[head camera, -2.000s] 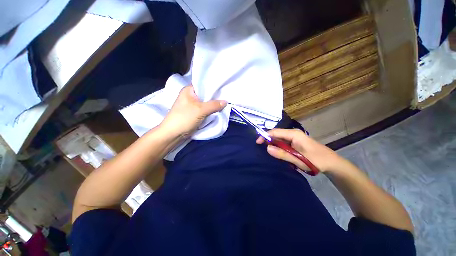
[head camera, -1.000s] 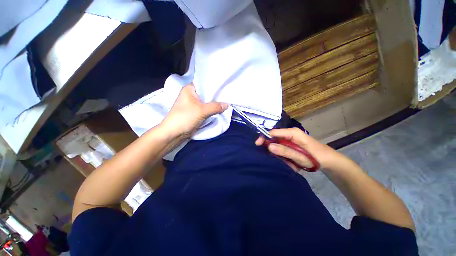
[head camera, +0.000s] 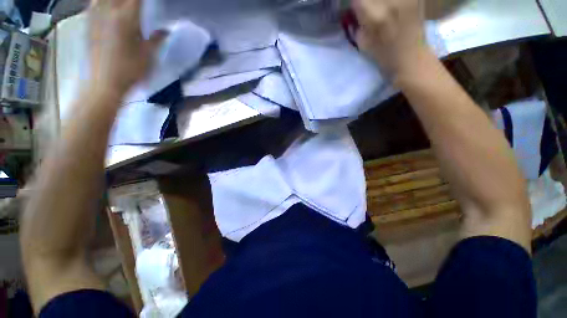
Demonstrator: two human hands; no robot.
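Observation:
A white cloth piece (head camera: 323, 164) with a thin dark stitched line lies on my lap, with no hand on it. My left hand (head camera: 121, 46) is raised over the table at the upper left, blurred, beside a blurred white piece (head camera: 183, 49); whether it grips that piece is unclear. My right hand (head camera: 388, 31) is raised at the top edge, partly blurred, around the red handles of the scissors (head camera: 350, 26). The blades cannot be made out. White pieces with dark edges (head camera: 332, 81) lie between the hands and overhang the table's front edge.
The white table (head camera: 208, 118) spans the upper view. A narrow box (head camera: 127, 239) with white scraps stands at the lower left. Brown slatted strips (head camera: 404, 186) show right of the lap. White and navy pieces (head camera: 528, 133) hang at the right. A printed box (head camera: 22, 68) is at the far left.
My left hand has let go of the lap cloth and moved up over the table. My right hand has moved up with the scissors. The view has tilted up, showing more table.

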